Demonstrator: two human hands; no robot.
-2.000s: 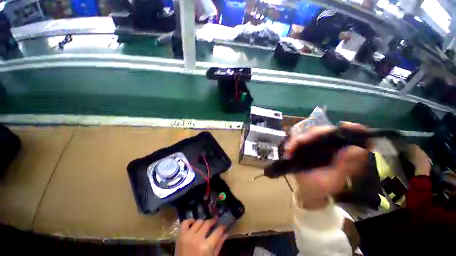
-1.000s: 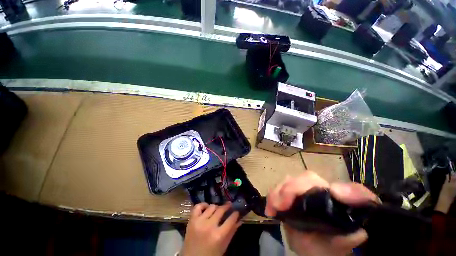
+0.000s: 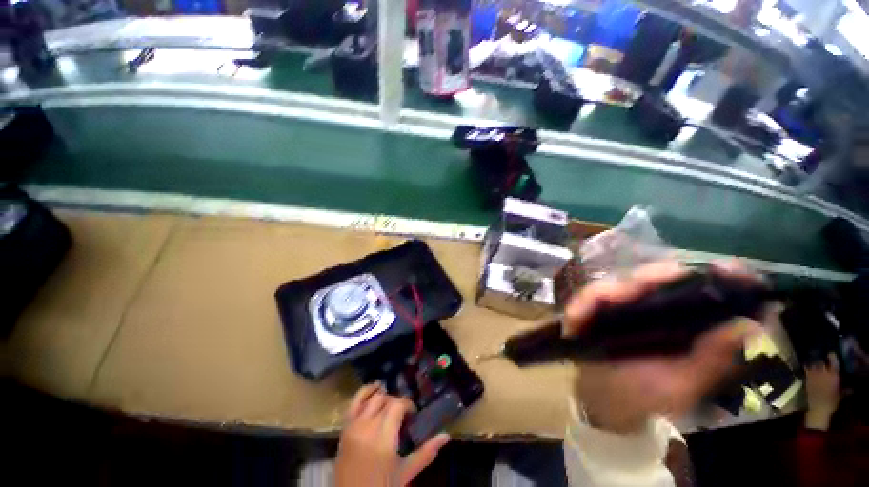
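My right hand [image 3: 634,366] is closed around a black electric screwdriver [image 3: 610,333], blurred, its thin bit pointing left, apart from the speaker cabinet. The open black speaker cabinet [image 3: 434,271] lies on the cardboard-covered bench, one half overlapping the other. A round speaker driver [image 3: 351,311] in a silvery frame sits in the upper half. Red wires [image 3: 417,319] run to the lower half, which has a green-tipped part [image 3: 443,361]. My left hand [image 3: 376,433] holds the near-left edge of the lower half, fingers on a dark part inside it.
A white-grey screw feeder [image 3: 522,271] stands right of the cabinet, with a clear bag [image 3: 634,238] behind my right hand. The green conveyor [image 3: 286,162] beyond carries another open cabinet [image 3: 500,166]. Black cabinets are at far left. Another person's hand [image 3: 821,385] is at far right.
The screwdriver and my right hand have risen away from the lower half, so the bit shows in the open. The view has tilted up. My left hand remains at the lower half.
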